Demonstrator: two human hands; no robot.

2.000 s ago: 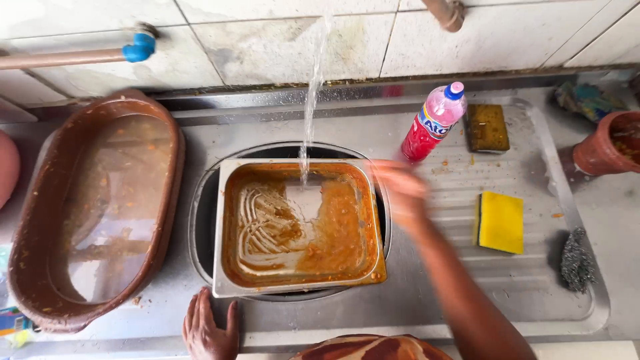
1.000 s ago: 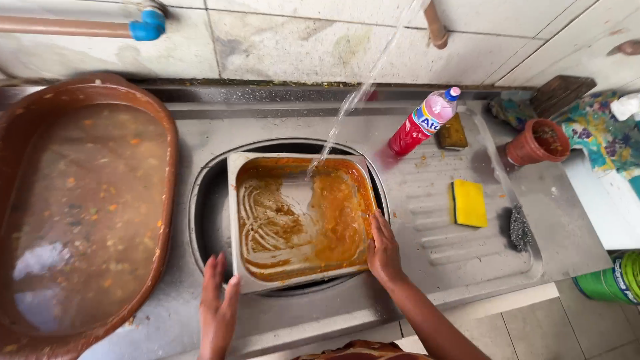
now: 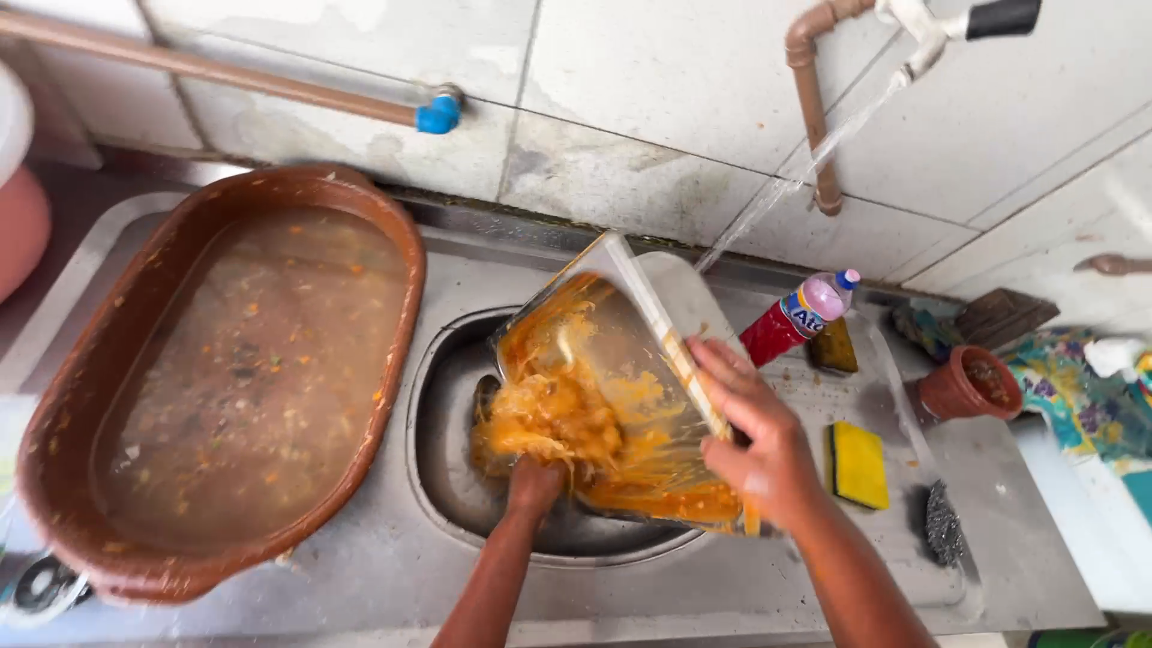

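Note:
My right hand (image 3: 756, 432) grips the right rim of a rectangular metal pan (image 3: 621, 360), which is tilted to the left over the oval sink basin (image 3: 450, 477). Orange liquid with food bits (image 3: 558, 418) pours from the pan's low side over my left hand (image 3: 537, 481). The fingers of that hand are hidden under the liquid, so its grip cannot be made out. A stream of water (image 3: 774, 198) runs from the wall tap (image 3: 913, 67) and passes behind the pan.
Left of the basin stands a brown plastic tub (image 3: 400, 360) of cloudy water with food scraps. To the right are a bottle of red liquid (image 3: 796, 315), a brown sponge (image 3: 834, 346), a yellow sponge (image 3: 859, 465), a steel scourer (image 3: 942, 524) and a reddish-brown cup (image 3: 967, 382).
The pan was level over the basin and is now tipped left, spilling its orange contents. My left hand has moved from beside the pan to under the pour. The view has shifted.

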